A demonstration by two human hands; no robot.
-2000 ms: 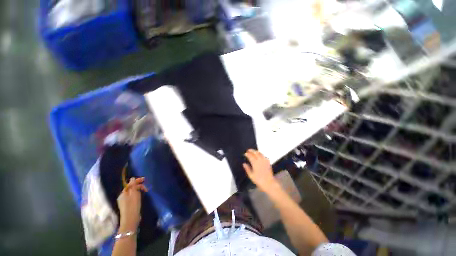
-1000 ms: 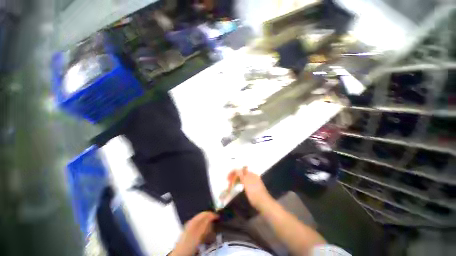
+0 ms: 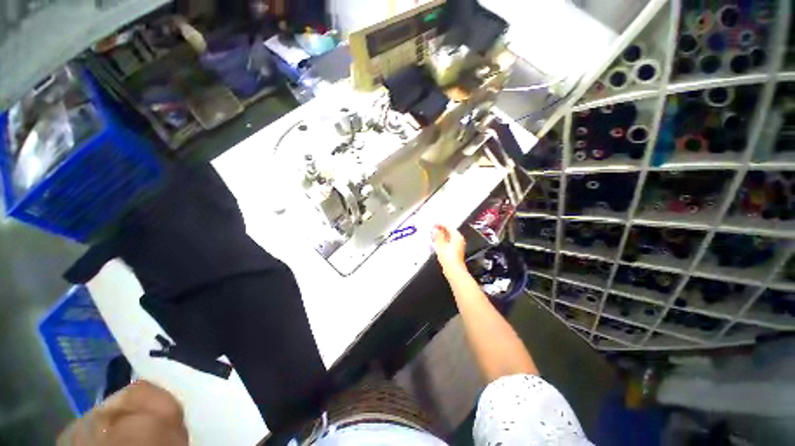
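Observation:
A large black fabric piece (image 3: 218, 270) lies over the left part of the white table, its lower end at the front edge by my body. A small black cut piece (image 3: 187, 348) lies beside it. My right hand (image 3: 447, 244) is over the table's front edge, right of blue-handled thread snips (image 3: 402, 233) and apart from them. Its fingers are close together; whether they hold something small is unclear. My left hand (image 3: 131, 420) is large and blurred at the lower left, cut off by the frame's edge, its fingers hidden.
An industrial sewing machine (image 3: 410, 157) stands on the white table (image 3: 288, 235). Blue crates (image 3: 87, 187) are at the left, one beside the table's end. A white rack (image 3: 641, 170) of thread cones fills the right. A dark bin (image 3: 501, 272) is under the table's right side.
The view has swung right and sharpened. My hands, close together at the table's front edge a second ago, are now far apart: right hand near the snips, left hand at the lower left.

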